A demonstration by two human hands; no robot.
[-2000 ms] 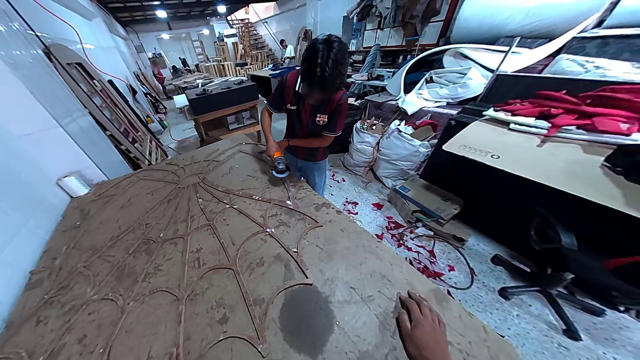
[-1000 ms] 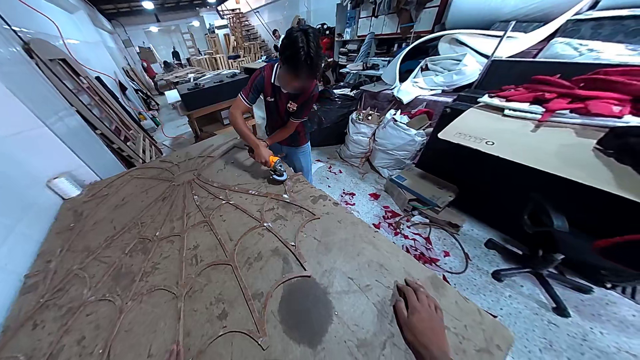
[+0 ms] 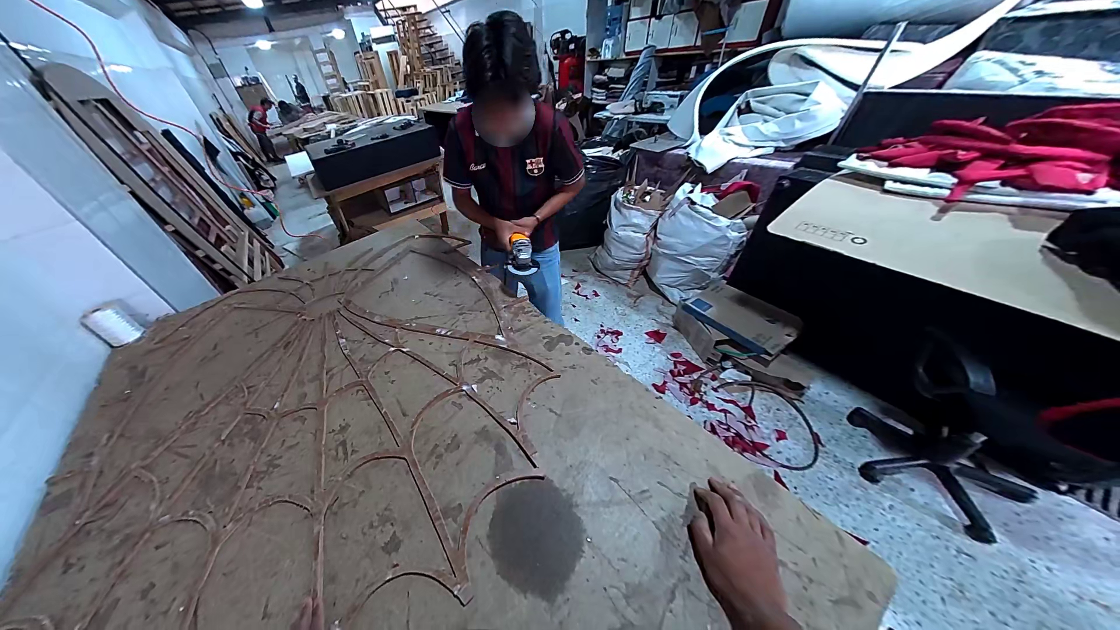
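Observation:
My right hand (image 3: 737, 553) rests near the right edge of a large board (image 3: 630, 490), its fingers curled on something small and dark that I cannot make out. Only the fingertips of my left hand (image 3: 308, 614) show at the bottom edge, beside a strip of the frame; whether they hold anything is hidden. A web-shaped frame of thin brown strips (image 3: 420, 490) lies on the board, with curved pieces between straight spokes. Between it and my right hand is a dark round patch (image 3: 535, 535). Across the board a person (image 3: 516, 157) holds an angle grinder (image 3: 521, 254) in both hands.
A spool of white thread (image 3: 114, 324) stands by the left wall. To the right are white sacks (image 3: 696, 241), a cardboard box (image 3: 735, 319), red scraps (image 3: 700, 385) on the floor and an office chair (image 3: 945, 446). Red cloth (image 3: 1006, 153) lies on a further table.
The person across the board has straightened up and drawn the grinder back from the frame toward the body. My right hand stays on the board.

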